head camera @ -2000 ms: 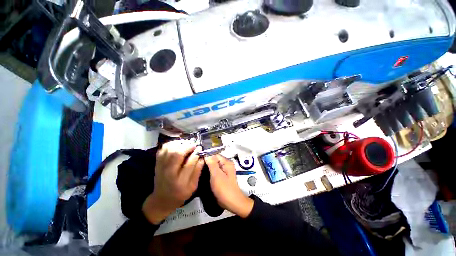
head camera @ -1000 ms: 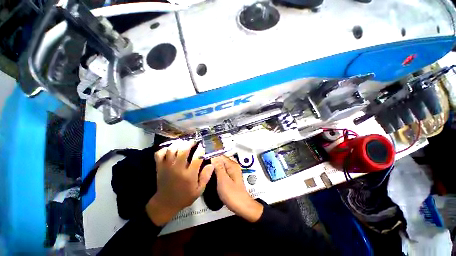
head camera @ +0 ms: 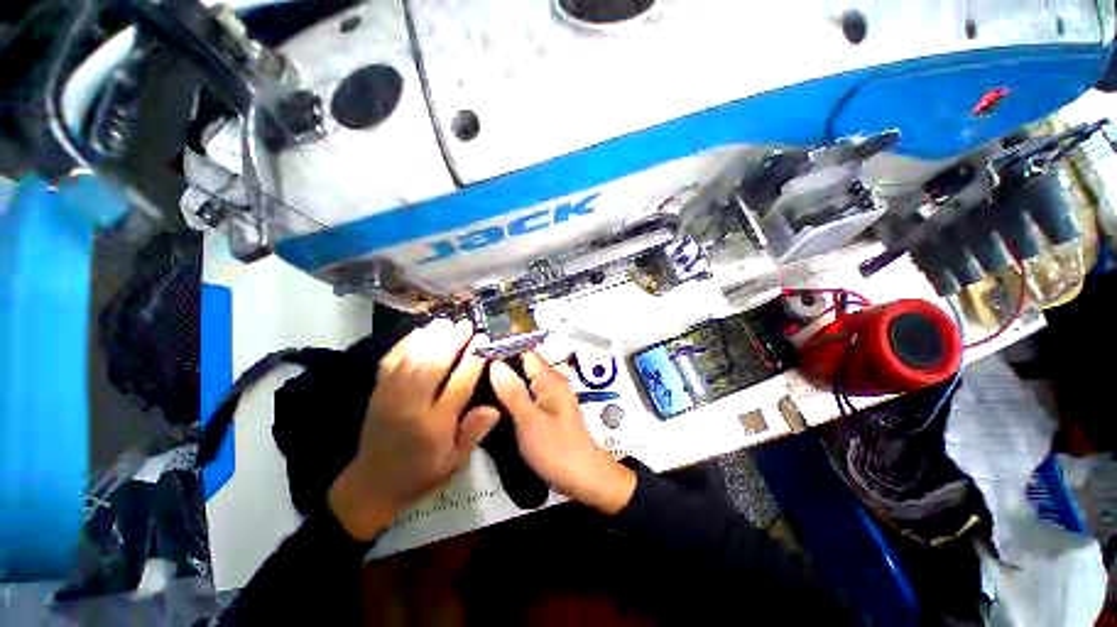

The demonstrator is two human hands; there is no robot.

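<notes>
Black fabric [head camera: 321, 423] lies on the white table under and between my hands, with its edge at the needle area [head camera: 502, 321] of the white and blue machine head [head camera: 539, 135]. My left hand [head camera: 417, 423] presses flat on the fabric, fingertips just left of the presser foot area. My right hand [head camera: 551, 429] holds the fabric edge with thumb and fingers just in front of the foot. The foot and the fabric under it are partly hidden by my fingers. A black strip [head camera: 251, 380] runs off the fabric to the left.
Right of my hands are a blue tool [head camera: 598, 396], a small metal disc [head camera: 613, 416], a white disc [head camera: 597, 369], a smartphone [head camera: 698, 367], a red thread cone [head camera: 888, 349] and brown tabs [head camera: 753, 421]. A light-blue cover [head camera: 47, 367] stands at the left.
The view has shifted, so the machine sits a little higher in the picture. My left thumb has moved away from my right hand. The fabric stays at the needle area.
</notes>
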